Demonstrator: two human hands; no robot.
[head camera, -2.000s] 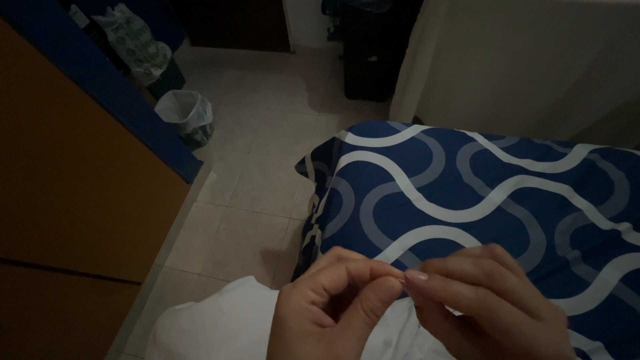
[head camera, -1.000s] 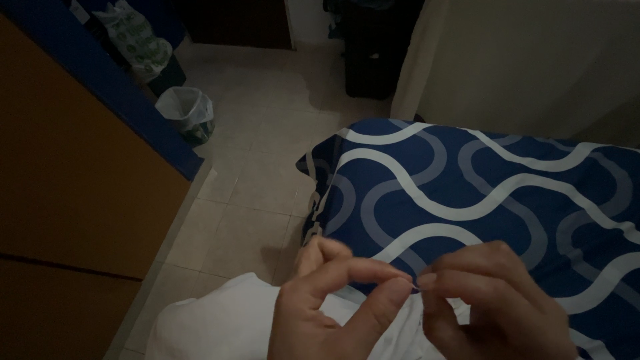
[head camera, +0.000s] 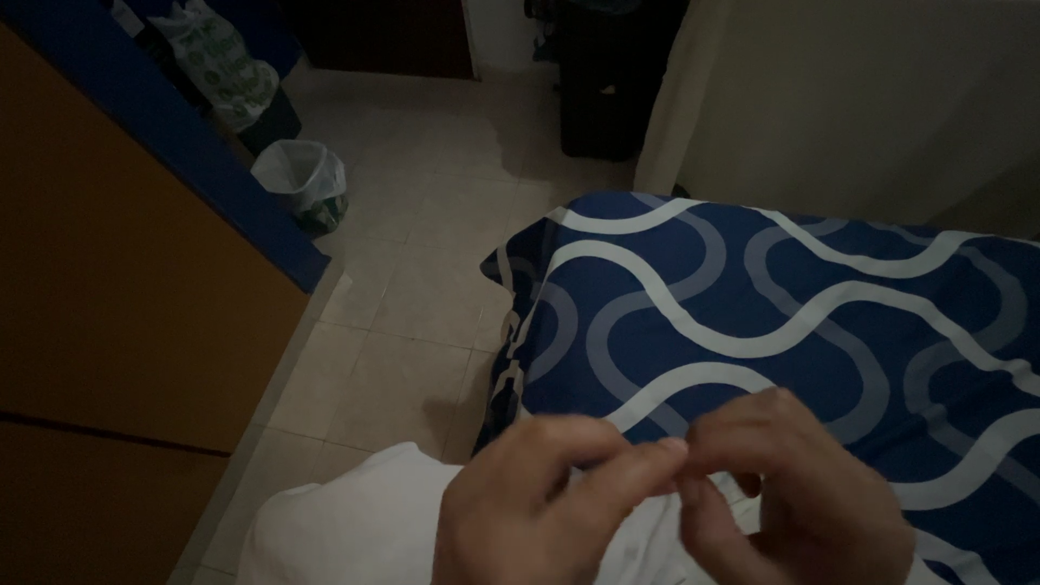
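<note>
My left hand and my right hand meet at the fingertips, low in the view. Thumb and forefinger of each are pinched together; whether something tiny or thin lies between them is too dim and blurred to tell. Beneath them white cloth lies across my lap, its folds showing between the hands. Just beyond them spreads a bed with a dark blue cover, patterned with white and grey wavy bands.
An orange-brown panel with a blue edge stands at the left. A lined waste bin and a printed plastic bag are beside it on the tiled floor. Farther back stands a dark object, near a pale curtain-like cloth.
The fingers of both hands have shifted, and the left fingers are more curled than a second ago. The fingertips stay close together in all frames.
</note>
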